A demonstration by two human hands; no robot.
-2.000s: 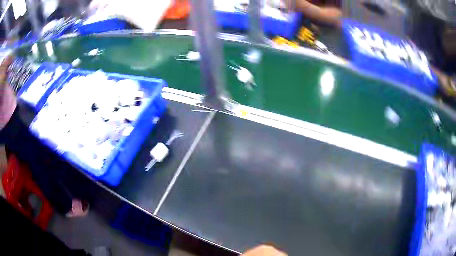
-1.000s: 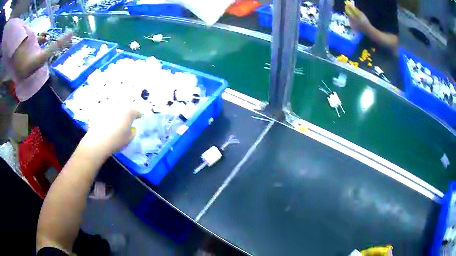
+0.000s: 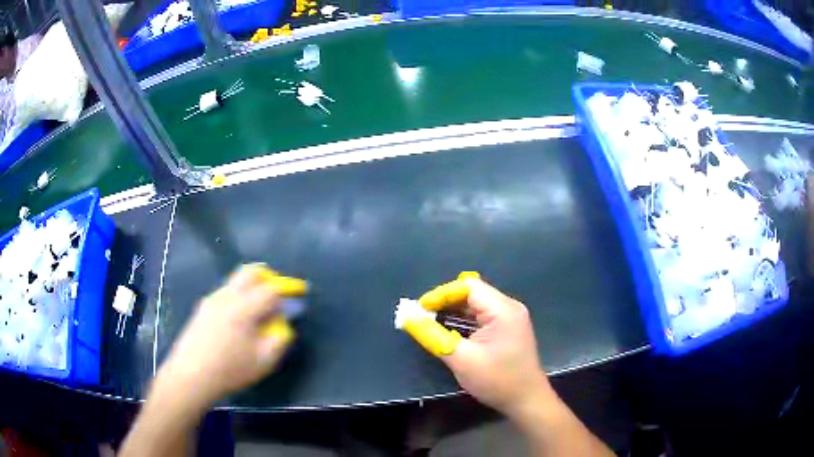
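My left hand (image 3: 228, 335), blurred and with yellow finger cots, pinches a small pale bluish part (image 3: 292, 308) over the dark bench (image 3: 357, 241); its shape is unclear. My right hand (image 3: 491, 344), also with yellow cots, holds a small white wired unit (image 3: 409, 314) between thumb and fingers. Its white end points toward my left hand, and thin wires run back under the palm. The two held parts are apart.
A blue bin of white parts (image 3: 94, 277) is at left; another heaped bin (image 3: 616, 210) is at right. A wired unit (image 3: 124, 300) lies by the left bin. A metal upright (image 3: 134, 107) stands beside the green belt (image 3: 482, 76), which carries scattered units.
The view has swung right. My left hand has come from the left bin to over the bench with a part. My right hand, barely visible before, now shows fully with a wired unit.
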